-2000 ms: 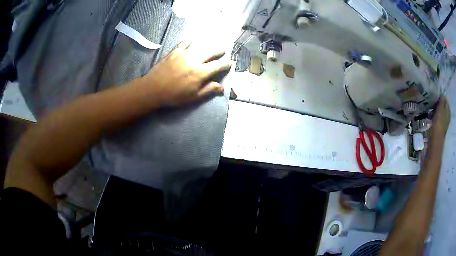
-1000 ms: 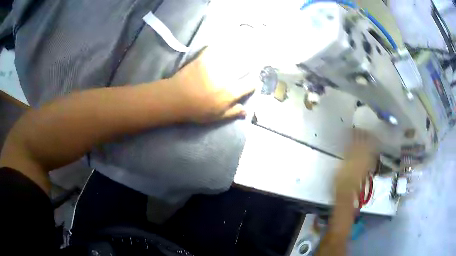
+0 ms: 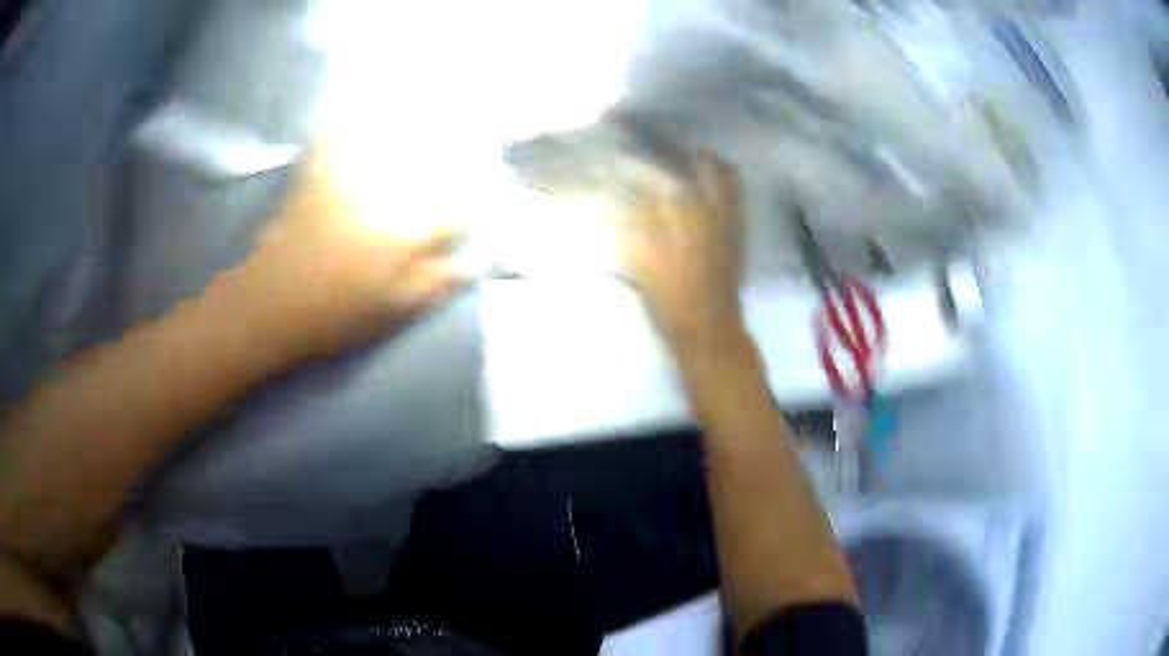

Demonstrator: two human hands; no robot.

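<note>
The view is blurred and the lamp glare is strong. A grey fabric panel (image 3: 333, 423) lies at the left of the machine table and hangs over its front edge. My left hand (image 3: 365, 256) lies on the panel, partly washed out by the light; I cannot tell whether its fingers grip the cloth. A white strip (image 3: 218, 144) lies on the grey cloth above my left forearm. My right hand (image 3: 679, 237) is over the machine bed, right of the panel, beside the blurred sewing machine head (image 3: 782, 115); whether it holds anything cannot be told.
Red-handled scissors (image 3: 851, 336) lie on the right part of the white table (image 3: 577, 391). A round dark-centred object, perhaps a fan (image 3: 917, 590), is at lower right. A small teal item (image 3: 881, 423) shows below the scissors.
My right hand has moved left from the machine's far right end to near the needle area. My left hand stays on the cloth. The camera view has shifted.
</note>
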